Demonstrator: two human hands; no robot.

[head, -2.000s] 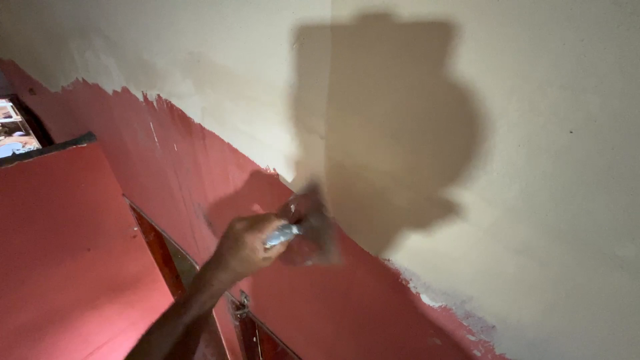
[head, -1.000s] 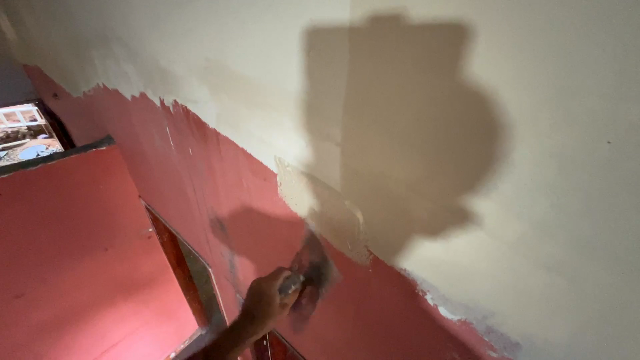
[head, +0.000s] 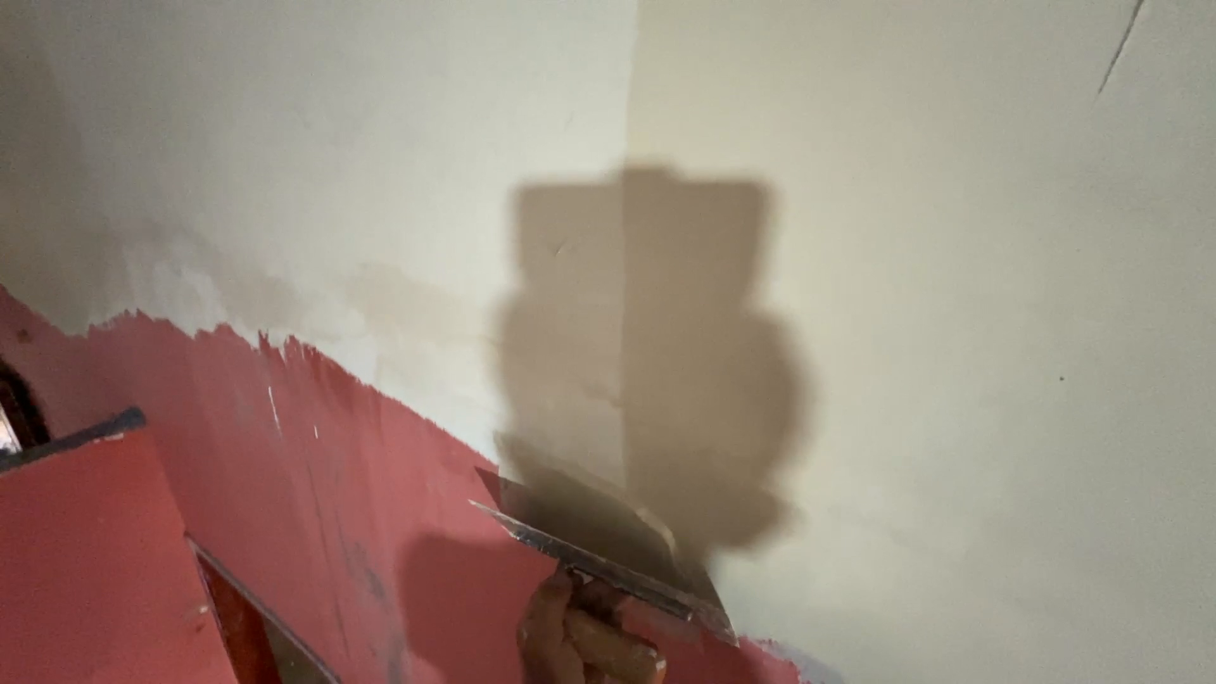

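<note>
One hand shows at the bottom centre, closed around the handle of a flat metal plastering trowel (head: 608,570); by the side its arm came in from in the earlier frames, I take it for my left hand (head: 589,632), though which hand it is stays uncertain. The blade lies close to the wall, where red paint (head: 380,475) meets a pale cream coat (head: 912,332) along a ragged edge. A patch of filler (head: 655,527) shows just above the blade. My other hand is out of view.
A red panel (head: 76,560) with a dark top edge stands at the lower left, beside a narrow framed opening (head: 256,627). A large shadow falls on the cream wall across a vertical corner line. A thin crack (head: 1121,47) marks the upper right.
A strip of filler has appeared on the paint boundary between the first two frames. The trowel has moved from the red area up to that boundary. The view has tilted upward.
</note>
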